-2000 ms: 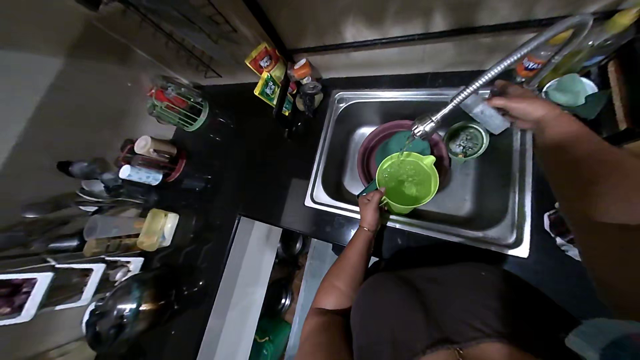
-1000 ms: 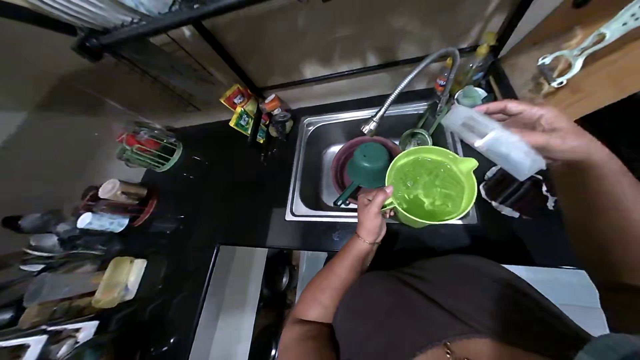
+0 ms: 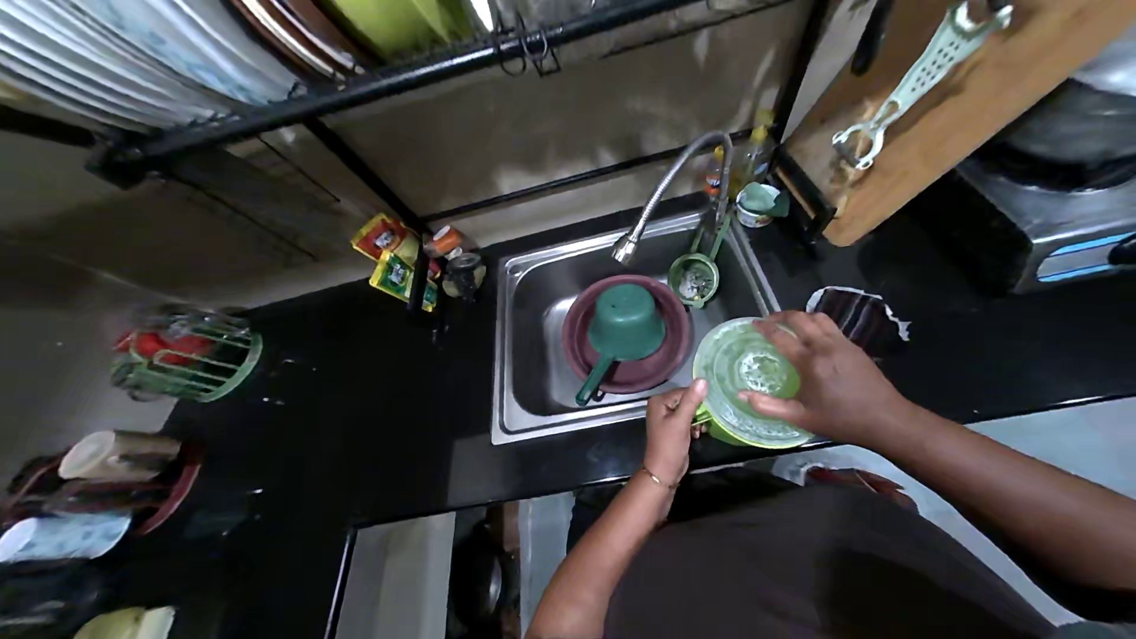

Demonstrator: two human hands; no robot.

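Note:
A light green pitcher (image 3: 733, 434) is near the sink's front right corner, with a translucent round lid (image 3: 738, 413) over its mouth. My left hand (image 3: 676, 426) grips the pitcher by its handle side. Spread over the lid, my right hand (image 3: 821, 377) touches its top; whether the lid is seated I cannot tell. In the steel sink (image 3: 543, 311), a dark green dipper (image 3: 627, 321) lies upside down in a maroon basin (image 3: 581, 311). A green strainer (image 3: 694, 278) rests beside the basin, below the curved faucet (image 3: 627, 247).
A dish rack (image 3: 355, 89) with plates spans the upper left. Seasoning packets (image 3: 399, 275) and jars stand left of the sink. A gas stove (image 3: 1056, 222) is at the right, near a wooden board (image 3: 985, 115) with a hanging peeler. A dark packet (image 3: 859, 318) lies on the counter.
My right hand held a clear container beside the pitcher; now it is on a lid over the pitcher's mouth. The pitcher was over the sink two seconds ago. The view has shifted.

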